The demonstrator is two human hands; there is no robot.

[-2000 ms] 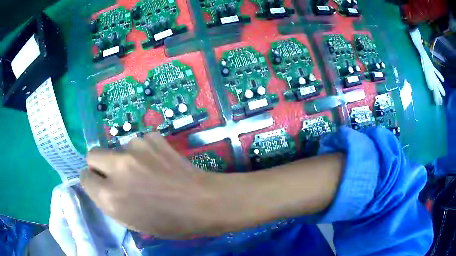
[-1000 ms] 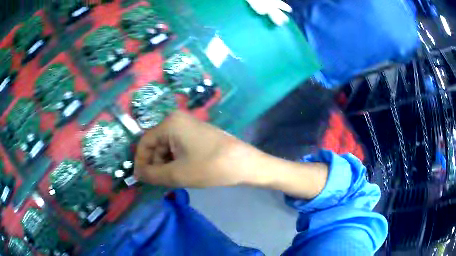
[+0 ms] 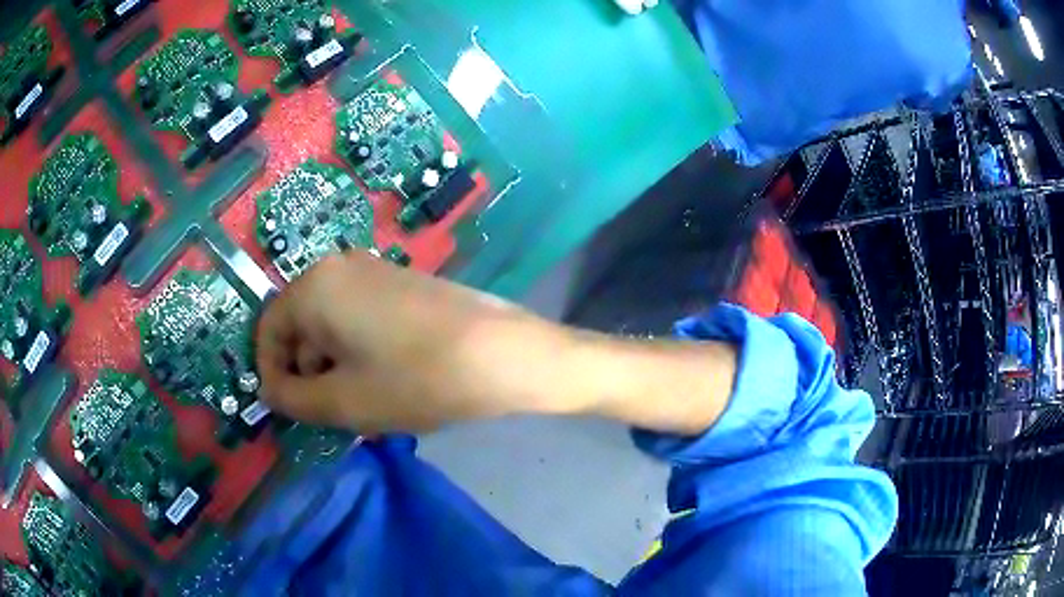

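My bare right hand (image 3: pixel 368 344) is in the centre, over the tray's near right part, with its fingers curled down. Its fingertips are largely hidden, so I cannot tell whether they hold anything. Beside them is a green circuit board (image 3: pixel 193 332) with a white label (image 3: pixel 254 409) on its black edge part. Another board (image 3: pixel 313 213) lies just above the hand, its lower part covered. The upper right board (image 3: pixel 385 134) shows a black part with no white label visible. The clear tray (image 3: pixel 196 231) holds the boards over red. My left hand is out of the picture.
More labelled boards (image 3: pixel 88 198) lie at the left. The green mat (image 3: pixel 607 111) runs right of the tray. A blue covering or garment (image 3: pixel 828 70) is at the top right. Black wire racks (image 3: pixel 922 280) stand at the right, with a red surface (image 3: pixel 782 280) beside them.
The view has swung right; the label strip, its black holder and the white-gloved left hand have left the picture. My right hand has gone from the strip to the tray's right-hand boards.
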